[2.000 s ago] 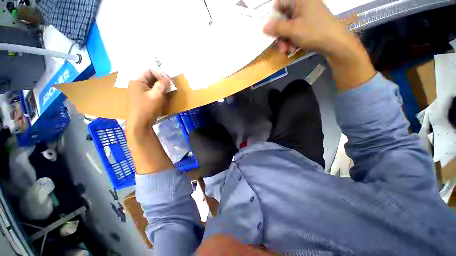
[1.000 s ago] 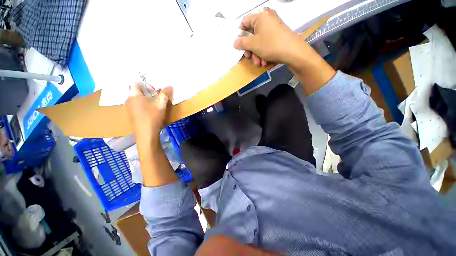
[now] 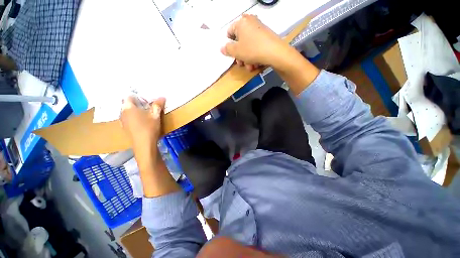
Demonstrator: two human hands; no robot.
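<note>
A white paper pattern (image 3: 151, 65) lies over a long curved tan pattern card (image 3: 202, 103) along the table's near edge. The card's pointed left end sticks out past the paper. My left hand (image 3: 142, 117) grips the paper and card near the left, thumb and fingers around a small white paper piece at the paper's edge. My right hand (image 3: 249, 43) is at the paper's right part, fingertips pinched at its edge above the card; whatever is between its fingertips is too small to tell.
A ruler (image 3: 330, 20) runs along the table edge at upper right. A checked cloth (image 3: 43, 38) hangs at upper left beside the JACK machine table (image 3: 38, 123). A blue plastic crate (image 3: 106, 189) stands below the card. Cartons (image 3: 391, 70) and white scraps (image 3: 426, 75) are at right.
The paper, card and both hands have shifted left and slightly down in view, along with the surroundings. My right hand is nearer my left hand. A black loop now shows at the top.
</note>
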